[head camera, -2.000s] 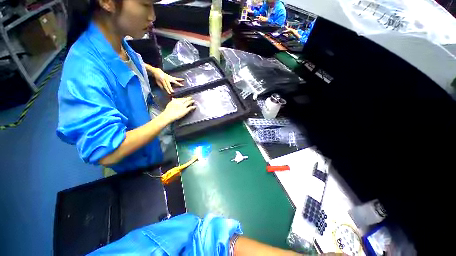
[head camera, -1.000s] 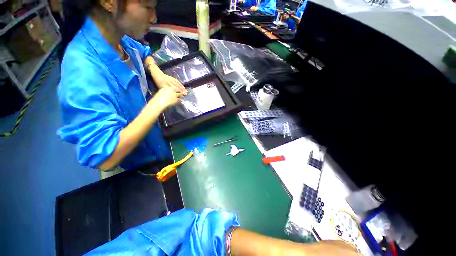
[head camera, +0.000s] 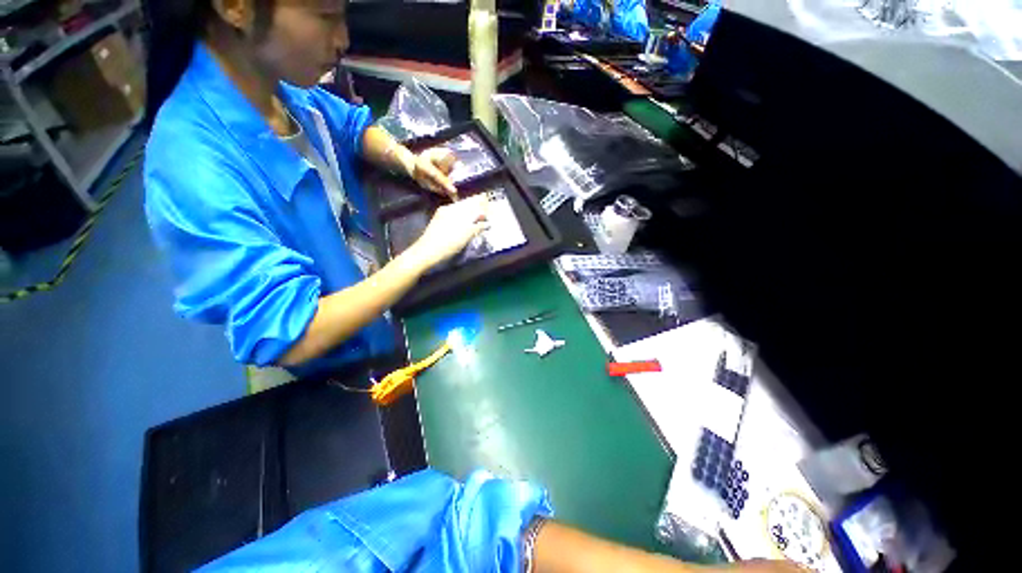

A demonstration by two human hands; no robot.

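Observation:
My left forearm in a blue sleeve reaches right along the bottom edge. Only a sliver of my left hand (head camera: 768,566) shows at the edge, so its fingers and anything in them are hidden. My right hand is out of the picture. Near my left hand lie a pale round piece with a yellow rim (head camera: 796,531) and an adhesive dot sheet (head camera: 719,470) on white paper (head camera: 678,403). A red bar (head camera: 634,367) lies at the paper's left side. A white star-shaped piece (head camera: 545,344) and thin dark tweezers (head camera: 526,321) lie on the green mat (head camera: 504,425).
A coworker (head camera: 241,213) in blue has both hands over a black two-pocket tray (head camera: 482,269). An orange-yellow tool (head camera: 395,386) lies at the left bench edge, above a black tray (head camera: 207,481). A white bottle (head camera: 616,224), clear bags (head camera: 560,140) and a blue holder (head camera: 848,535) stand rightward.
My left hand showed more a second ago and is now mostly below the edge. The coworker's hands have moved apart over the tray. The view has shifted slightly.

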